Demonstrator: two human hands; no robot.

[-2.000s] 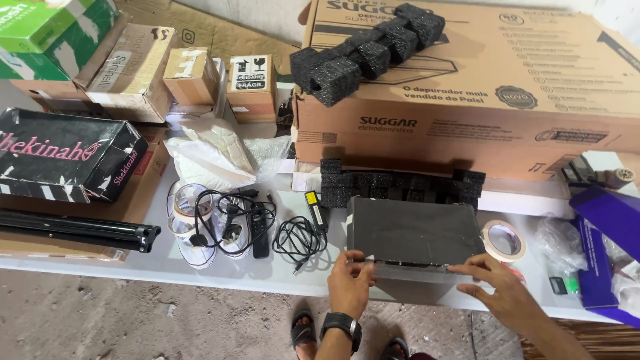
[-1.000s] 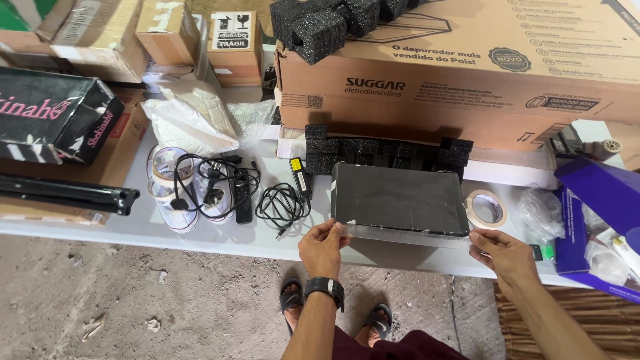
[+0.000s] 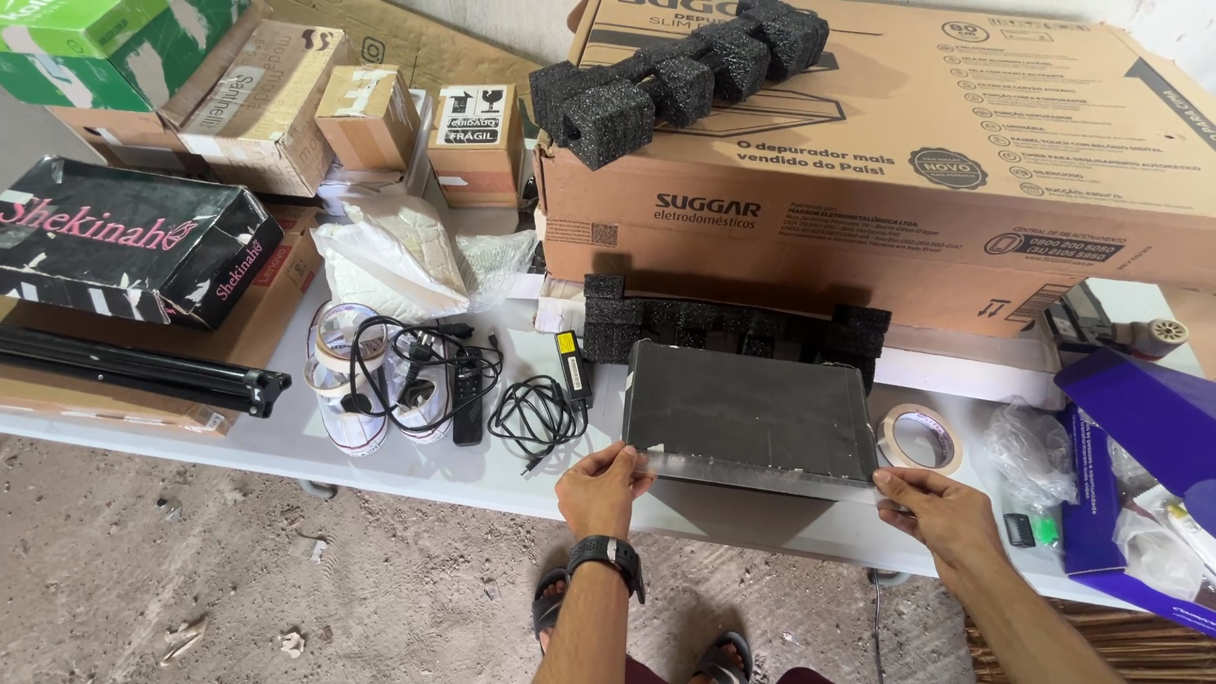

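A flat black box (image 3: 746,408) with worn edges lies near the front of the table. A strip of clear tape (image 3: 760,475) runs along its front edge. My left hand (image 3: 603,489), with a black watch on the wrist, pinches the strip's left end at the box's front left corner. The strip's right end is between the thumb and fingers of my right hand (image 3: 926,508), beside the front right corner. A roll of tape (image 3: 919,439) lies just right of the box. Black foam packing (image 3: 727,328) stands directly behind the box.
Behind stands a large cardboard carton (image 3: 807,218) with a foam piece (image 3: 684,81) on top. Left are coiled cables (image 3: 537,418), a power adapter (image 3: 573,369), white shoes (image 3: 347,423), a black box with pink lettering (image 3: 123,237) and a tripod (image 3: 133,366). At right is an open purple box (image 3: 1092,513).
My right hand has moved right to the box's front right corner, and the clear strip is now stretched along the whole front edge. My left hand stays at the left corner.
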